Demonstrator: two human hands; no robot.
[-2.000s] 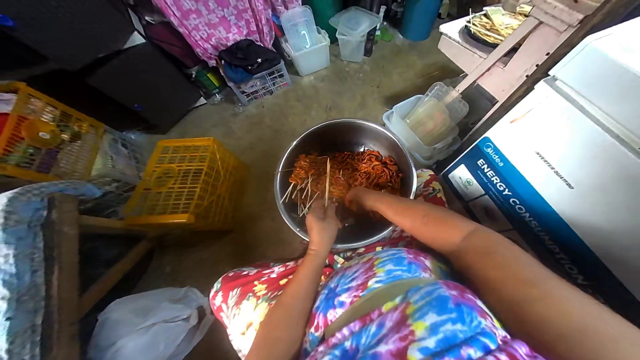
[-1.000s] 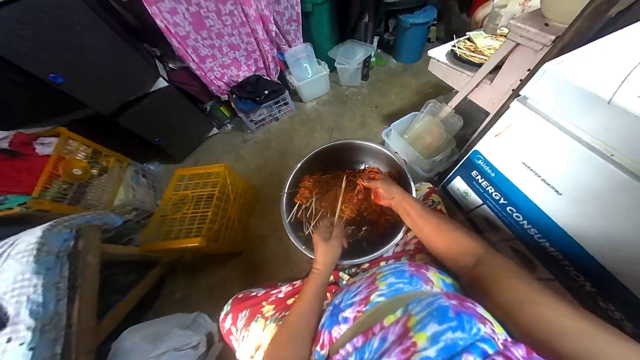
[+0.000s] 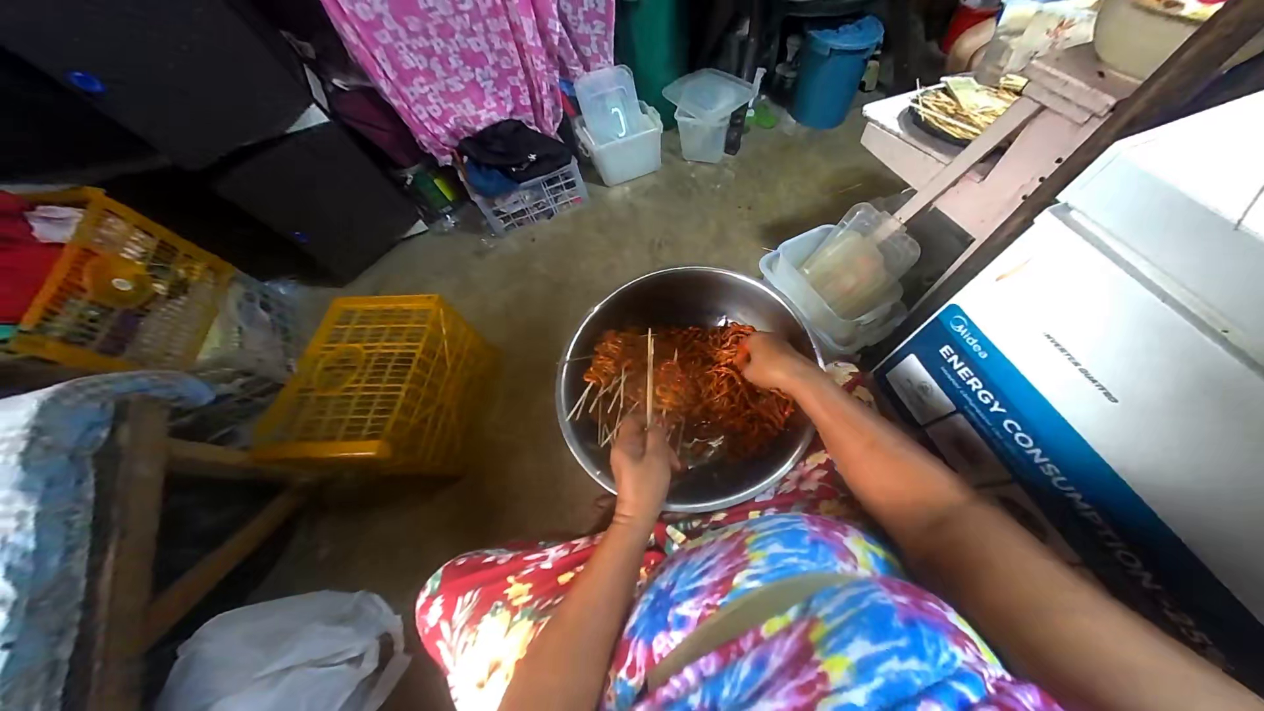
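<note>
A large stainless steel basin (image 3: 583, 439) rests by my lap. Heaped in it are reddish-orange marinated strips (image 3: 750, 410), which look like meat or intestines; I cannot tell which. My left hand (image 3: 642, 456) is closed around a bamboo skewer (image 3: 650, 370) that points up and away from me at the basin's near left. At the right side of the basin, my right hand (image 3: 772, 361) has its fingers on some of the strips, its fingertips partly hidden among them. Several loaded skewers (image 3: 604, 400) lie at the left in the basin, bare ends toward me.
Beside the basin stand stacked clear plastic containers (image 3: 839, 276). A white appliance with a blue label (image 3: 1116, 346) fills the right. Bamboo sticks (image 3: 963, 107) lie on a pink wooden bench. To the left are yellow plastic crates (image 3: 375, 380) and a white plastic bag (image 3: 286, 652).
Two seconds ago both hands were close together low in the basin; my right hand has since moved away to its right side. My left hand still holds the skewer.
</note>
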